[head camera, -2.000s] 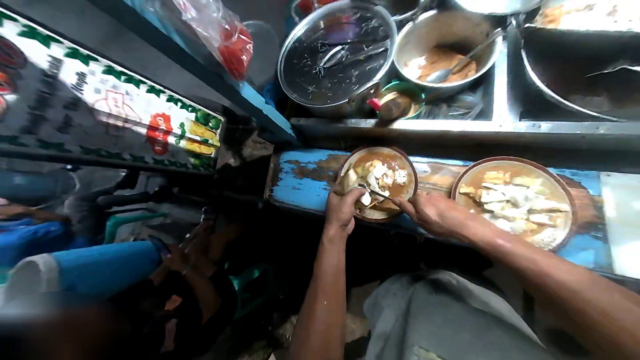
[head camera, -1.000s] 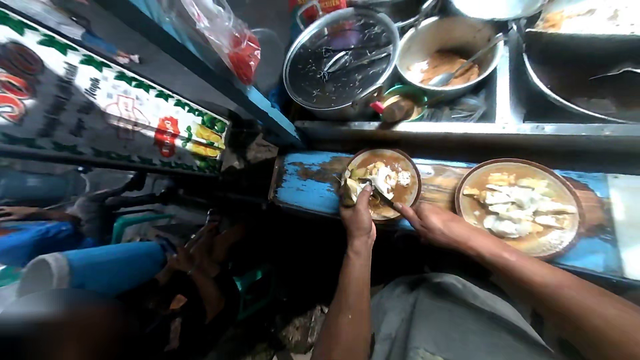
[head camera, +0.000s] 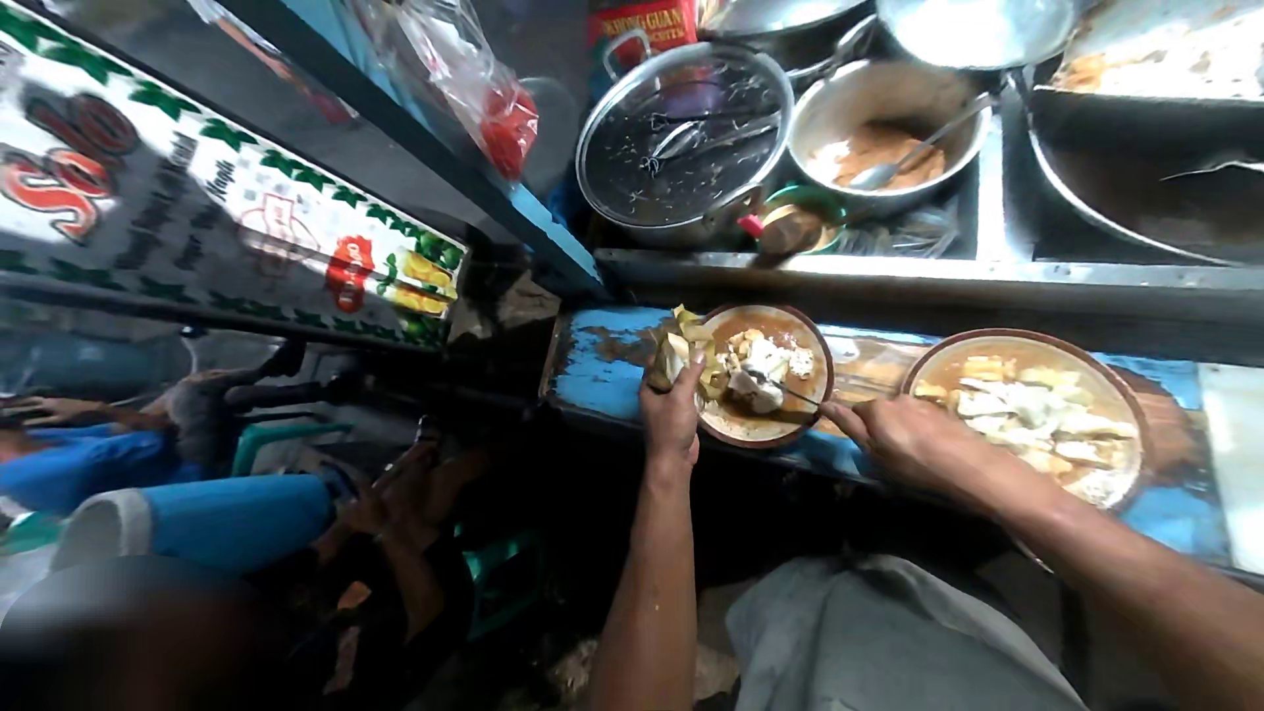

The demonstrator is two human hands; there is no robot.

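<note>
My left hand (head camera: 674,407) holds a folded leaf wrapper (head camera: 681,355) with pale food in it, at the left rim of a smaller brown-rimmed plate (head camera: 826,346). That plate holds pale chunks (head camera: 765,360) in brown sauce. My right hand (head camera: 894,430) grips a thin metal utensil (head camera: 798,397), whose far end is down among the chunks; whether it is a spoon or a knife I cannot tell. A larger brown-rimmed plate (head camera: 1027,339) of pale pieces in sauce lies to the right, partly behind my right forearm.
Both plates stand on a worn blue wooden bench (head camera: 602,370). Beyond a metal ledge (head camera: 869,267) are a glass-lidded pot (head camera: 681,138), a pot with a ladle (head camera: 889,128) and a green bowl (head camera: 805,212). A red-filled plastic bag (head camera: 509,128) hangs left. People sit at the lower left.
My left hand and the leaf wrapper have moved from over the food to the smaller plate's left rim. My right hand still holds the utensil over that plate.
</note>
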